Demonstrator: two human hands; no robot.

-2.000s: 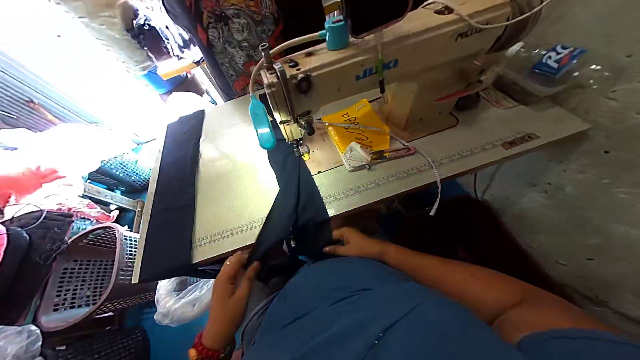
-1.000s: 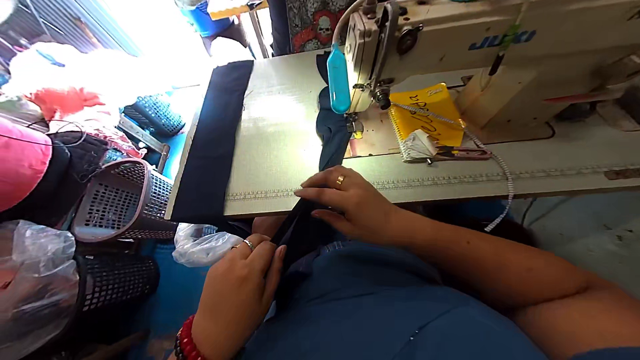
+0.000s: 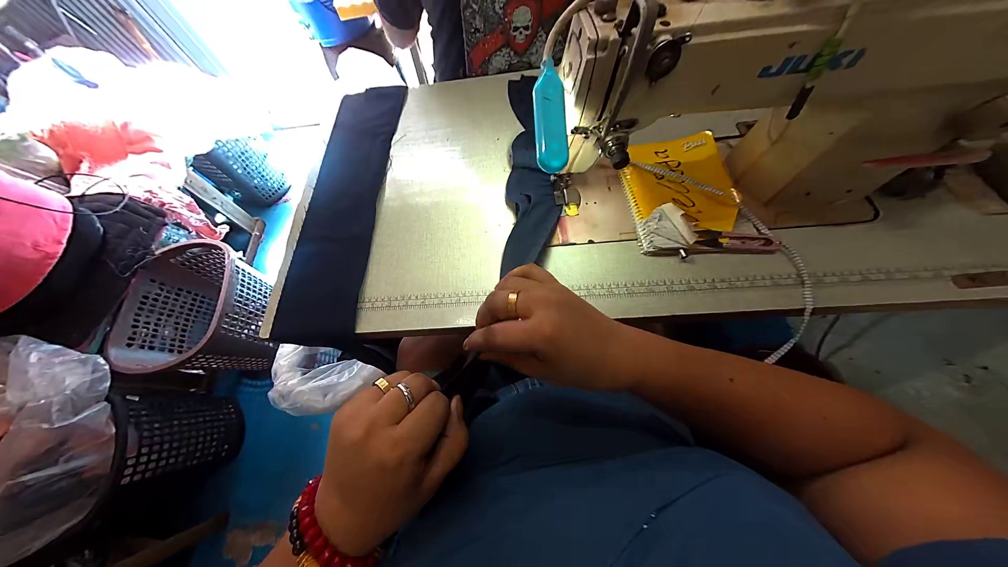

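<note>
A narrow strip of dark navy fabric [image 3: 529,206] runs from beside the needle area of the Juki sewing machine [image 3: 709,63] down over the table's front edge. My right hand [image 3: 543,327] pinches it at that edge. Below and to the left, my left hand [image 3: 394,449] grips the dark cloth near my lap; the cloth between the hands is partly hidden. Another wide dark navy fabric piece [image 3: 339,213] lies flat along the table's left end and hangs over the front. A turquoise plastic holder [image 3: 550,118] hangs beside the needle.
A yellow spiral notebook [image 3: 681,181] lies on the machine bed, with pink-handled thread snips [image 3: 740,242] and a measuring tape [image 3: 797,264] by it. Plastic baskets [image 3: 228,315] and a clear plastic bag [image 3: 319,382] stand left of the table. Behind it is part of a person [image 3: 402,20].
Two seconds ago the strip was spread wider between my hands at the table edge; now it is gathered narrow. My right hand has moved onto the strip at the edge. The view has come closer.
</note>
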